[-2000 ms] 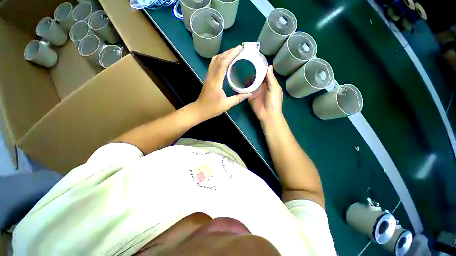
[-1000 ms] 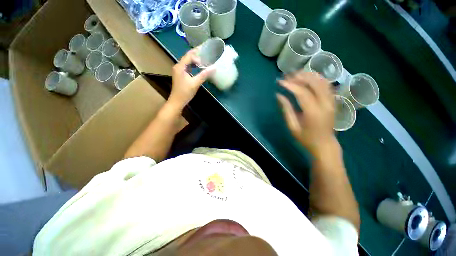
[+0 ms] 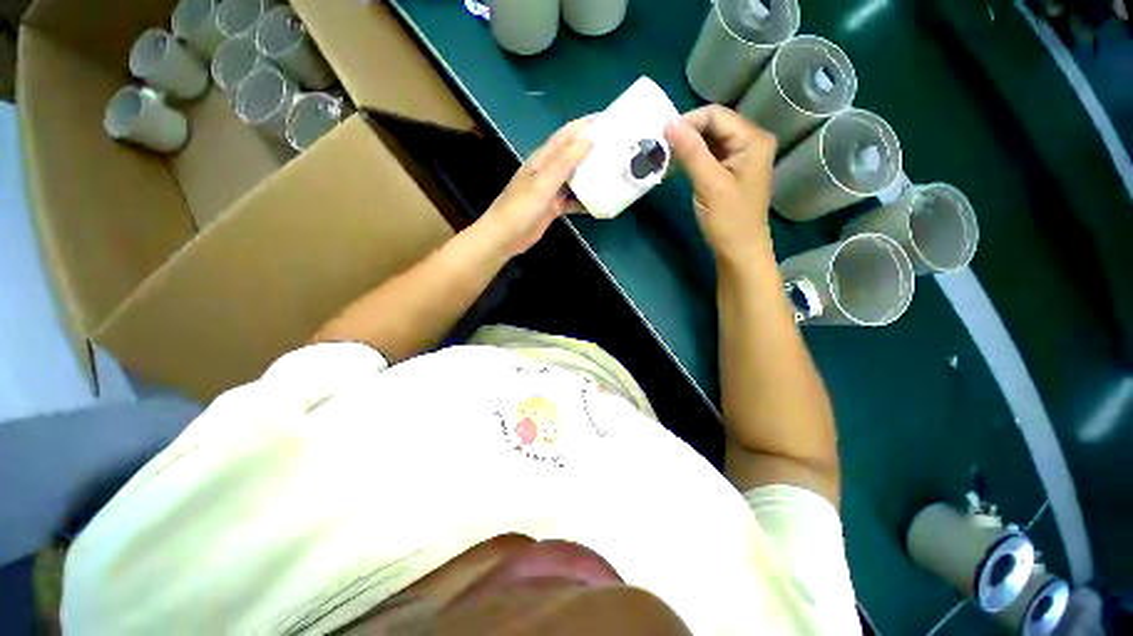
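A pale lamp housing [image 3: 611, 147] is held tilted between my hands over the near edge of the green belt. A dark opening with a pale rim shows on its side, facing me. My left hand [image 3: 547, 180] grips the housing from its left side. My right hand [image 3: 731, 168] has its thumb and fingers at the housing's upper right edge, beside the dark opening. Whether the fingers hold a small part there cannot be told. Several beige cylinder shells [image 3: 824, 162] stand on the belt just right of my right hand, open ends up or tilted towards me.
An open brown carton [image 3: 280, 267] with several upright shells stands at the left. Two more shells [image 3: 524, 19] are cut off by the top edge. Ring-fitted housings [image 3: 957, 547] lie at the lower right of the green belt [image 3: 808, 410]. A white stripe runs along the belt.
My left hand has lifted the housing up and right, turning its side opening towards me. My right hand has left the row of shells and come to the housing. The view has shifted slightly.
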